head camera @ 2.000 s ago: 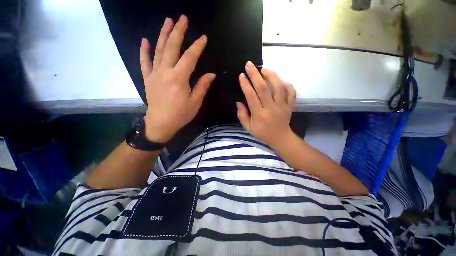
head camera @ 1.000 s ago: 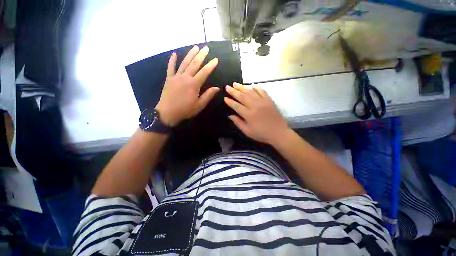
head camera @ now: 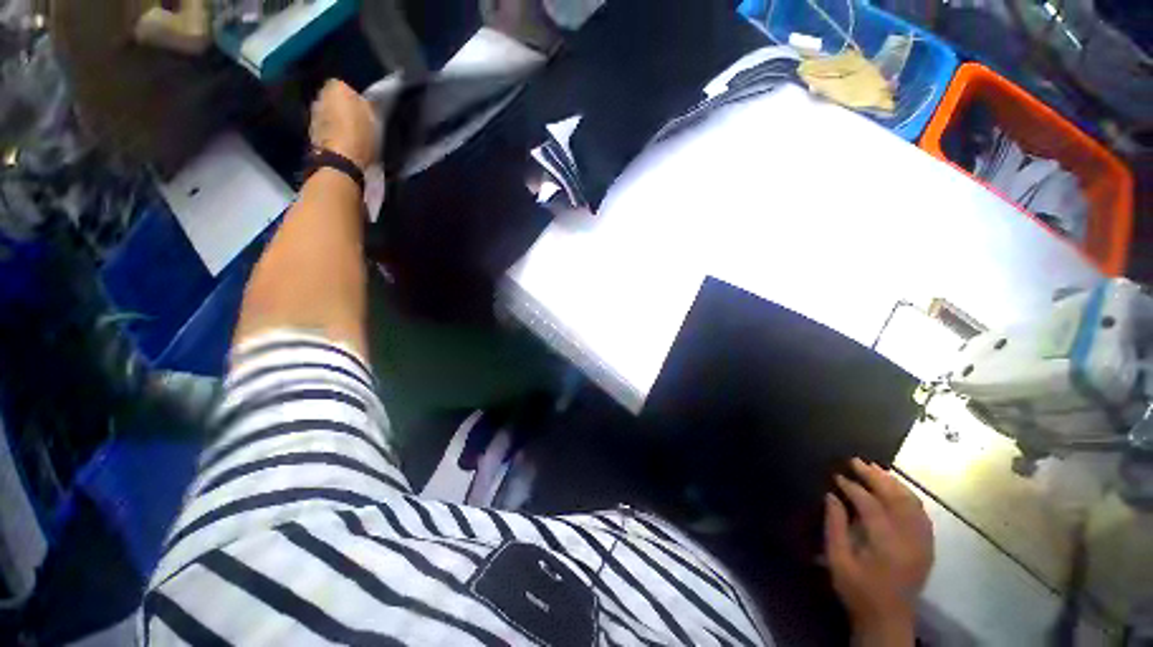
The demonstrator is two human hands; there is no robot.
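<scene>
A black fabric panel (head camera: 771,392) lies on the white table, its far corner at the needle area of the sewing machine (head camera: 1056,360). My right hand (head camera: 879,537) rests on the panel's right edge with fingers spread, close to the machine. My left hand (head camera: 345,124) is stretched far out to the upper left, beside stacked black cut pieces (head camera: 487,190). Its fingers are partly hidden and blurred, so I cannot tell whether it holds anything.
An orange bin (head camera: 1113,209) with pale pieces and a blue crate (head camera: 765,15) stand beyond the white table (head camera: 809,177). More dark fabric with pale layers lies along the table's far left edge. A white board (head camera: 225,202) is at the left.
The view has turned left. My left hand has left the black panel and reached out to the stacked pieces. My right hand stays on the panel. The bin and crate have come into view.
</scene>
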